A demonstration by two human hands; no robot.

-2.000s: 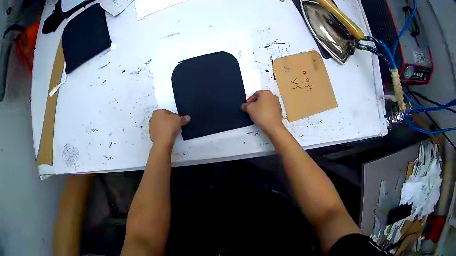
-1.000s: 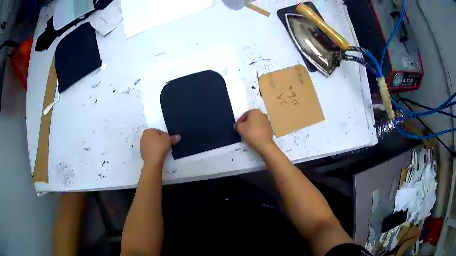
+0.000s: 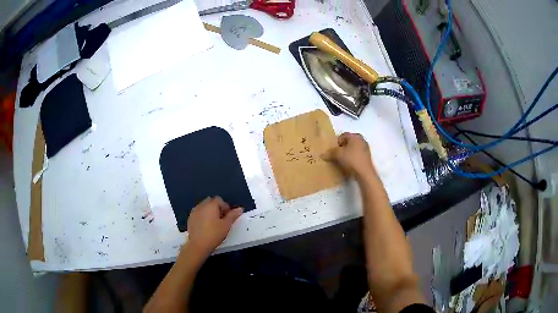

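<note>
A black pocket piece [image 3: 202, 168] with rounded far corners lies flat on a white sheet on the pressing table. My left hand [image 3: 212, 225] rests on its near edge, fingers bent and pressed down. The tan card template [image 3: 297, 171], with handwritten marks, lies to the right of the piece. My right hand [image 3: 352, 154] is at the template's right edge, its fingertips touching the card. Whether they pinch it is hard to tell. The steam iron [image 3: 336, 79] stands beyond the template on a dark pad [image 3: 298, 47].
Dark stacked pieces [image 3: 65, 116] lie at the left, above a long card strip [image 3: 37, 202]. A large white sheet [image 3: 153, 49], a grey template [image 3: 241, 32] and red-handled scissors [image 3: 273, 7] lie at the far side. Blue hoses [image 3: 437, 58] hang right, near a red-and-grey box [image 3: 463, 92].
My right hand has left the black piece and moved right onto the card template. My left hand has moved to the middle of the piece's near edge. The view has shifted, showing more of the far side.
</note>
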